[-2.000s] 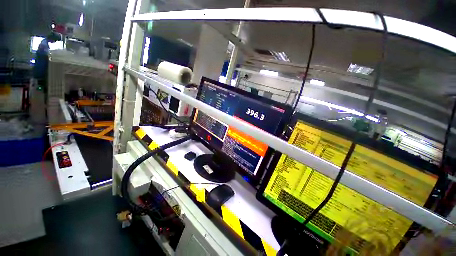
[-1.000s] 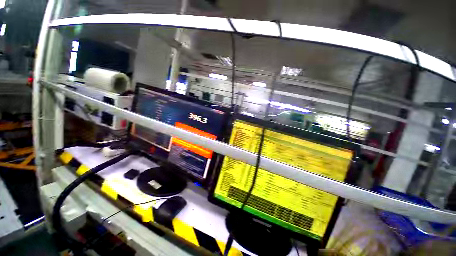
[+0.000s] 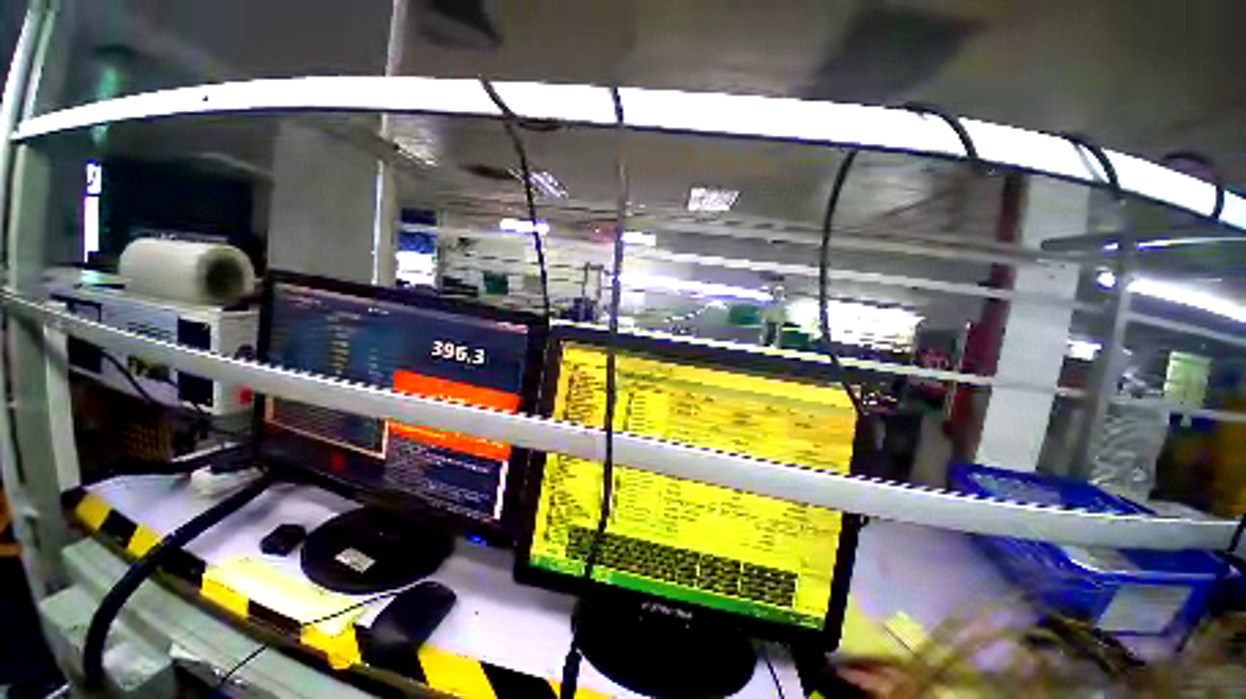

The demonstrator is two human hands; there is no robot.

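Observation:
The yellow-screen monitor [image 3: 697,492] stands in front of me, full of text rows. The dark-screen monitor [image 3: 396,396] stands to its left and shows "396.3" above an orange-red block. A blurred skin-toned shape, perhaps my right hand [image 3: 872,675], is at the bottom edge, right of the yellow-screen monitor's base. It is cut off, and its fingers and anything under them cannot be made out. A blurred yellow-brown patch lies right of it. My left hand is not in view.
A white shelf rail [image 3: 478,426] crosses in front of both monitors. A black computer mouse [image 3: 406,617] lies by the hazard tape [image 3: 226,594]. A blue plastic basket [image 3: 1080,567] is at the right. A pale roll [image 3: 187,272] sits at the left. Cables hang from the upper rail.
The view has turned right. The monitors have shifted left in the picture, and the blue basket shows more fully. The blurred skin-toned shape shows at the bottom edge.

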